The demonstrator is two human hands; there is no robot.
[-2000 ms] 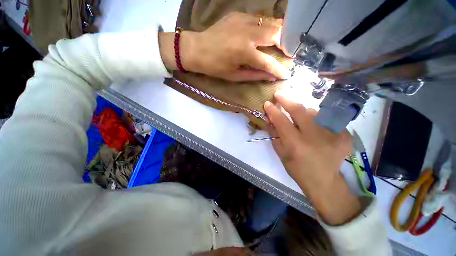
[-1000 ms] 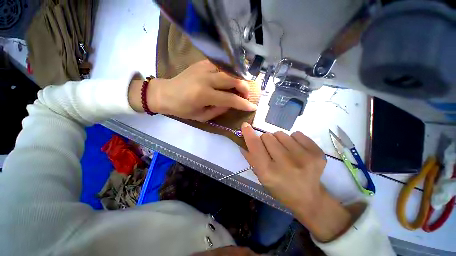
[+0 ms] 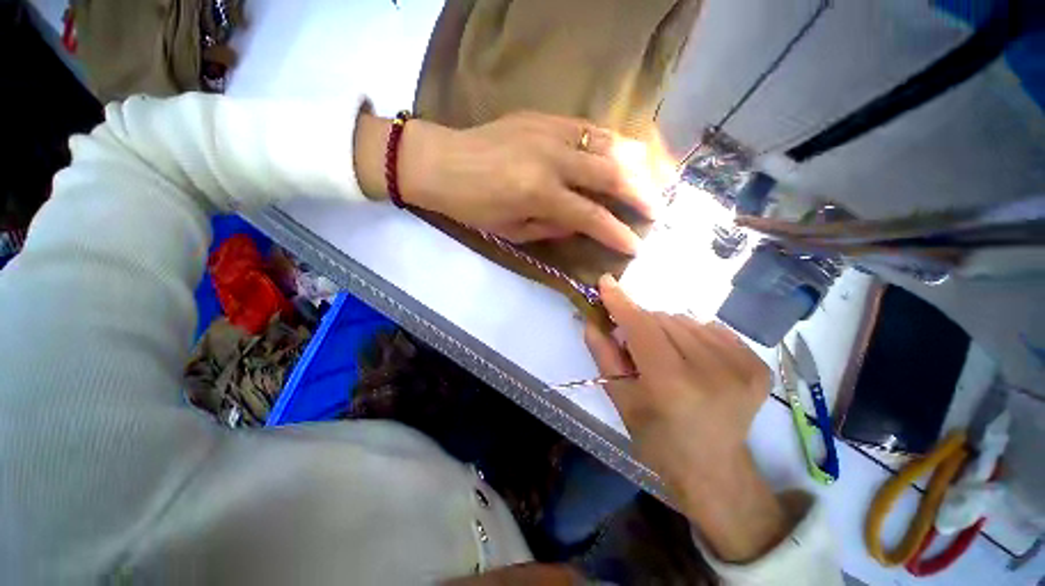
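A khaki-brown fabric panel [image 3: 539, 57] lies on the white table up to the brightly lit needle area of the sewing machine [image 3: 894, 103]. A metal zipper [image 3: 539, 264] runs along its near edge. My left hand [image 3: 516, 177] lies flat on the panel, fingertips just left of the presser foot [image 3: 713, 172]. My right hand [image 3: 688, 383] pinches the zipper-end corner between thumb and index finger and also holds a thin silver rod [image 3: 590, 381] that points left. Glare hides the stitching point.
A grey guide block [image 3: 770, 295] sits right of the needle. Thread snips [image 3: 810, 414], a flat black rectangle [image 3: 905, 369] and orange-handled scissors [image 3: 914, 500] lie at the right. Brown pieces [image 3: 143, 46] are at the far left. A blue bin [image 3: 307, 364] with scraps is below the table edge.
The camera view has shifted and tilted. Both hands remain on the panel beside the needle; compared with two seconds ago, my right hand sits a little farther from the needle.
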